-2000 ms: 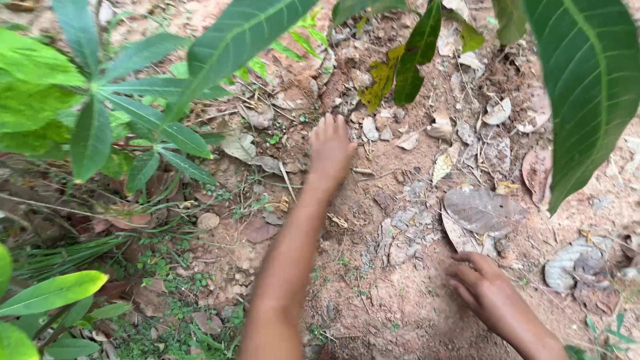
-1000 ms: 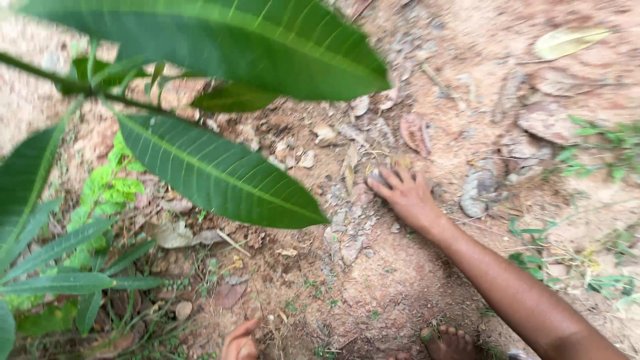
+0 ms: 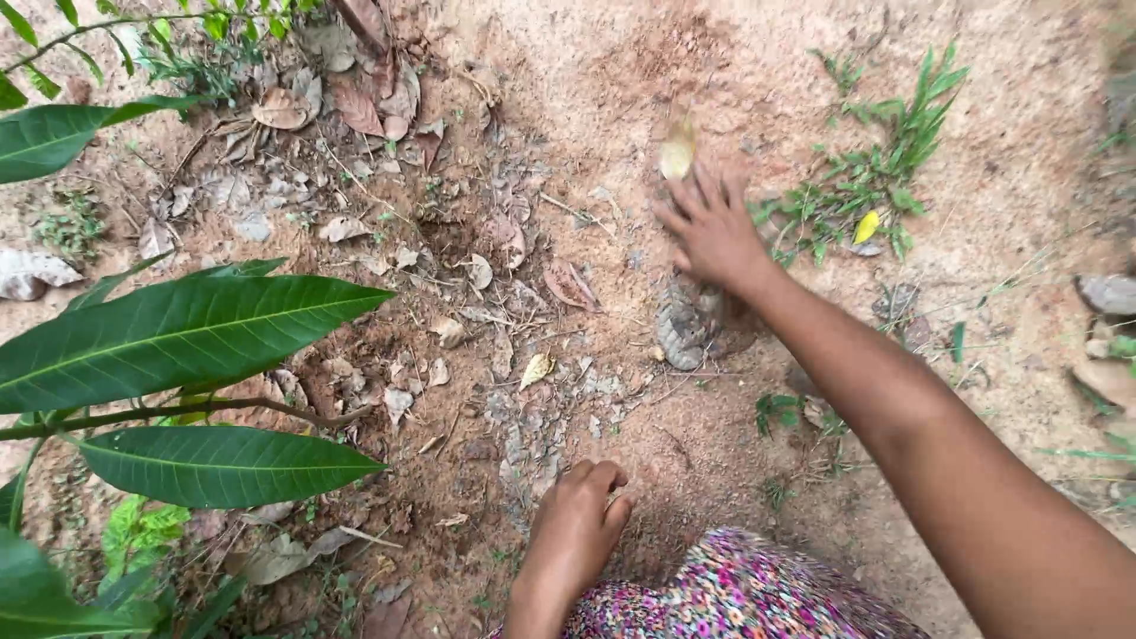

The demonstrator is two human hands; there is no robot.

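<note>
My right hand (image 3: 714, 226) reaches over the bare reddish soil with its fingers spread. Just beyond its fingertips lies a blurred pale yellow leaf (image 3: 676, 158); whether they touch cannot be told. A grey curled dry leaf (image 3: 682, 327) is below that hand. My left hand (image 3: 581, 524) is low in the middle, fingers curled toward the thumb; whether something small is inside is hidden. A small yellowish dry leaf (image 3: 536, 371) lies above it, and a reddish-brown dry leaf (image 3: 571, 285) farther up.
Broad green leaves on a branch (image 3: 177, 342) hang at the left. Dry leaf litter (image 3: 359, 106) covers the upper left ground. A grass tuft (image 3: 887, 164) grows at the right, with stones (image 3: 1109, 293) near the edge. Patterned floral cloth (image 3: 754, 590) shows at the bottom.
The view has shifted to the right. My right hand has moved beyond the grey curled leaf toward the pale yellow one. More of my left hand now shows, with its fingers curled.
</note>
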